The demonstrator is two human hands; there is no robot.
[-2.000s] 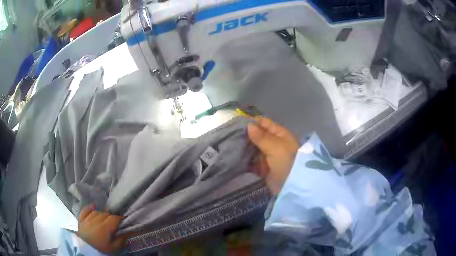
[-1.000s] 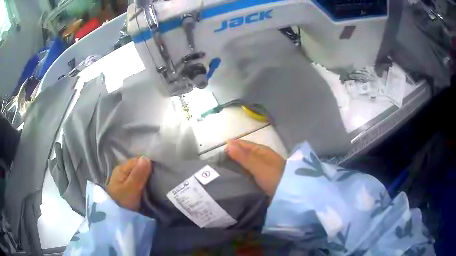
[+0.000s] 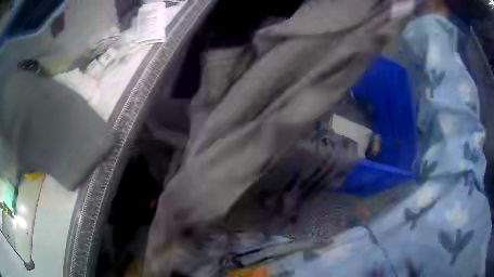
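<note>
A long grey garment piece (image 3: pixel 271 103), blurred by motion, stretches from the lower middle up to the top right. A small white patch, perhaps a label (image 3: pixel 402 7), shows at its top right end. My right hand (image 3: pixel 437 6) is at the top right, small, blurred and mostly cut off by the picture's top edge. It holds the grey garment piece at its upper end; the fingers do not show clearly. My left hand is not in view.
A blue bin (image 3: pixel 387 119) with dark pieces stands below on the right. At the left are the white table with its ruler tape (image 3: pixel 142 86), another grey panel (image 3: pixel 54 130), loose white labels (image 3: pixel 103 62) and the bright needle area.
The view has swung right, off the machine head and towards the floor. The garment piece has left the table and is raised to the right by my right hand. My left hand has left the picture.
</note>
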